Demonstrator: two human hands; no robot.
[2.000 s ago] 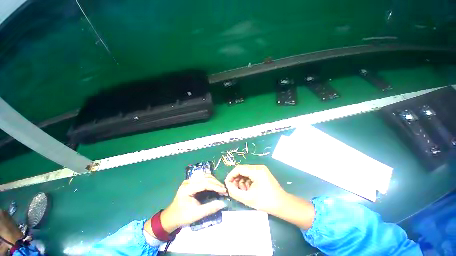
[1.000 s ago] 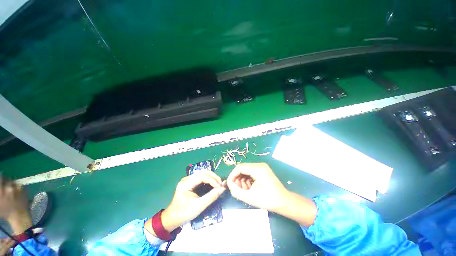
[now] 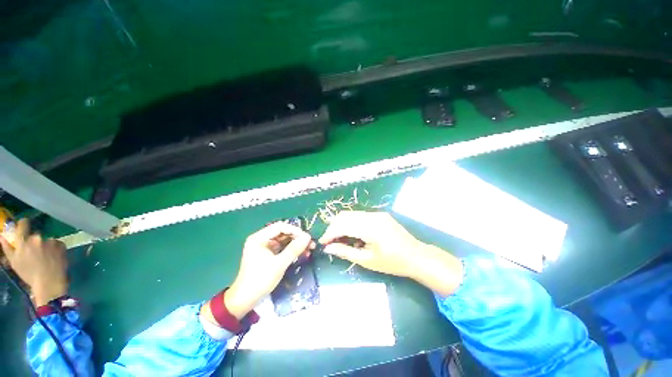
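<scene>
A black phone unit [image 3: 298, 289] lies partly on a white sheet [image 3: 357, 315] in front of me, its top end mostly covered by my left hand. My left hand [image 3: 267, 259], with a dark red wrist strap [image 3: 223, 311], is over the upper part of the phone, thumb and fingertips pinched. My right hand [image 3: 376, 243] is just right of it, fingers curled, fingertips near the left ones. Whether either hand holds a small part cannot be told. A loose pile of thin tan strips [image 3: 340, 205] lies behind my right hand.
Slanted white sheets [image 3: 483, 215] lie at right, with a black phone tray [image 3: 615, 173] beyond. Behind the whitish edge strip [image 3: 295, 191], the belt carries a large black tray [image 3: 221, 136] and several phones. A neighbour's hand [image 3: 40, 266] holds a yellow-orange tool at far left. A grey post [image 3: 51, 195] stands left.
The view has shifted, so the bench sits higher in the picture. My hands have parted slightly at the fingertips. The neighbour's hand now holds a yellow-orange tool. The belt's black tray has moved right.
</scene>
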